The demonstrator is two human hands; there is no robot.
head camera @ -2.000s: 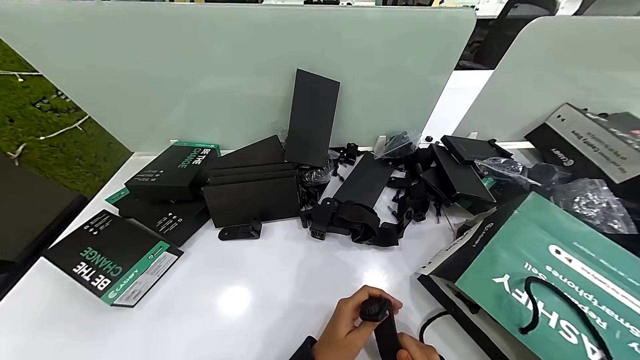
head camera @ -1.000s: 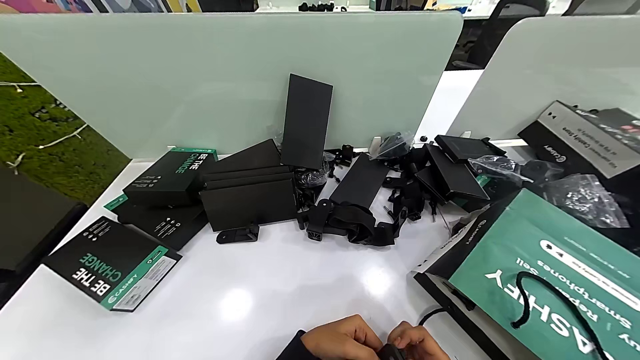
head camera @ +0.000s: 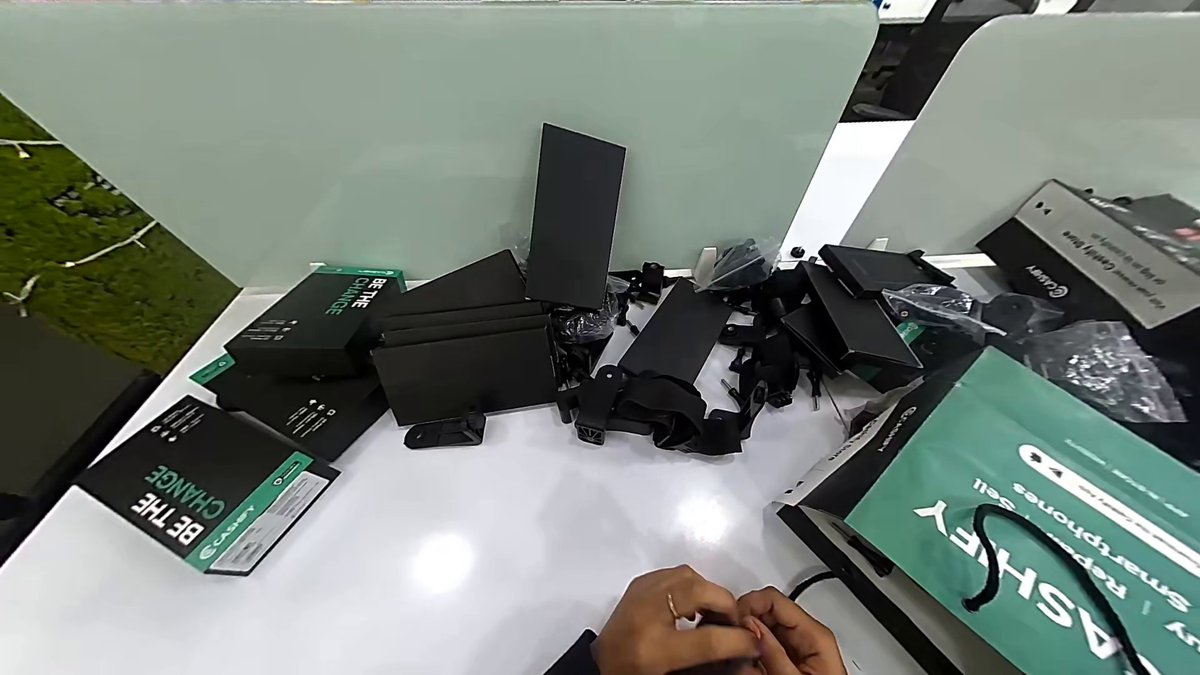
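Note:
At the lower edge of the view my left hand [head camera: 670,623] and my right hand [head camera: 792,633] meet, fingertips together around a small dark item that is mostly hidden. A ring is on a finger of my left hand. Beyond them on the white table lie a black strap with a plastic mount [head camera: 670,412] and, farther left, a small black plastic bracket [head camera: 445,432]. A flat black panel [head camera: 680,328] lies behind the strap, beside a pile of black straps, clips and screws [head camera: 773,347].
Black-and-green boxes [head camera: 187,469] are stacked at the left, next to several upright black boxes [head camera: 469,370]. A tall black panel [head camera: 575,216] leans on the glass partition [head camera: 375,141]. At the right lie a green paper bag [head camera: 1050,487] with a black cord handle and crumpled clear plastic [head camera: 1102,370].
Two seconds ago a black strap-like piece with a round part showed between my hands. Now my hands are closer together and cover most of what they hold.

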